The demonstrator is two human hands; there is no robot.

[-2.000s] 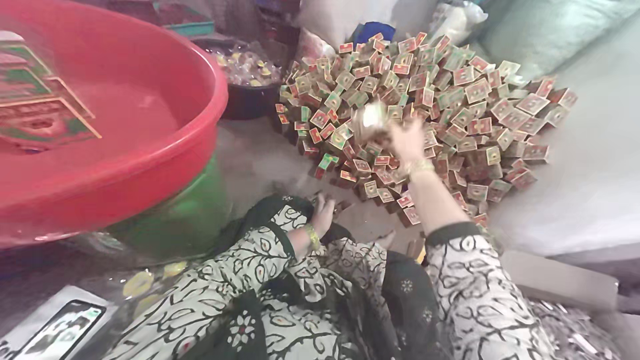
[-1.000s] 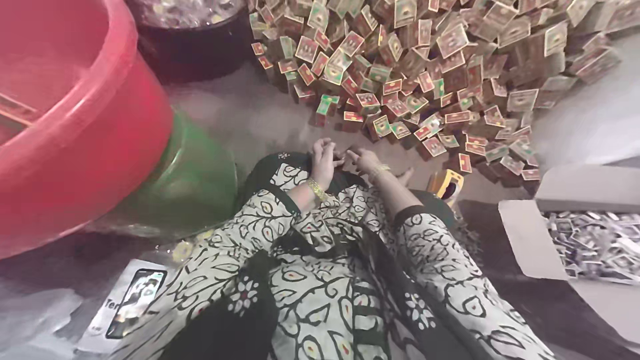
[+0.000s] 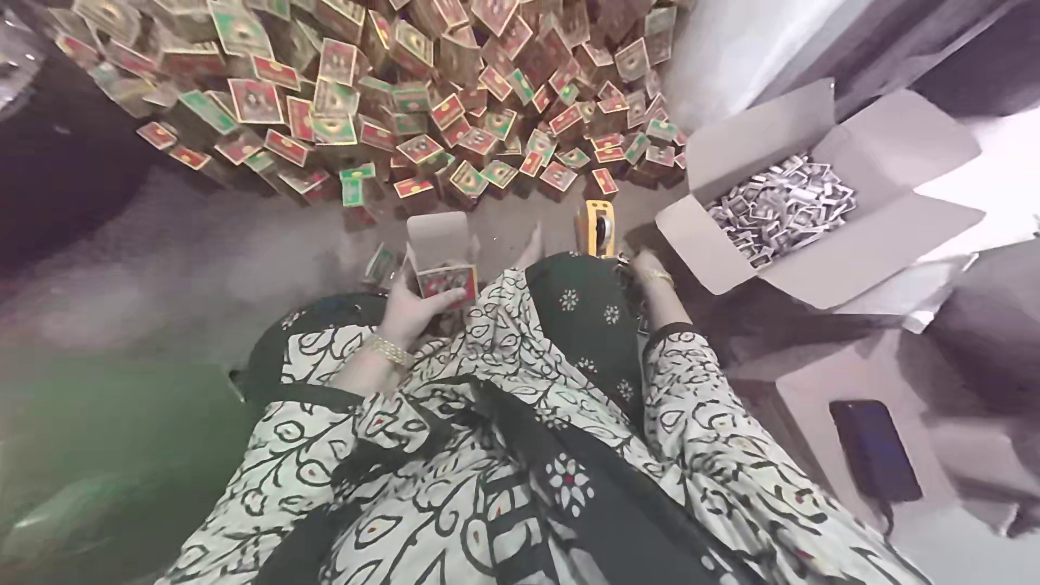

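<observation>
My left hand [image 3: 414,309] holds a small printed cardboard box [image 3: 445,280], red on its front, with its pale top flap raised. Down at the floor by my right knee is my right hand [image 3: 646,264], its fingers partly hidden; whether it grips anything does not show. Just left of that hand lies a yellow tape dispenser [image 3: 600,229]. Beyond my feet spreads a large heap of small printed boxes [image 3: 422,146] in red, green and brown.
An open carton [image 3: 719,252] at the right is filled with many small pale pieces [image 3: 784,207]. A dark phone [image 3: 876,448] with a cable lies on a pale surface at the lower right. A green tub [image 3: 114,455], blurred, stands at the lower left.
The view has swung to the right. My hands, close together a second ago, are now apart; the left has a box with its flap up, and the right is out beside my knee.
</observation>
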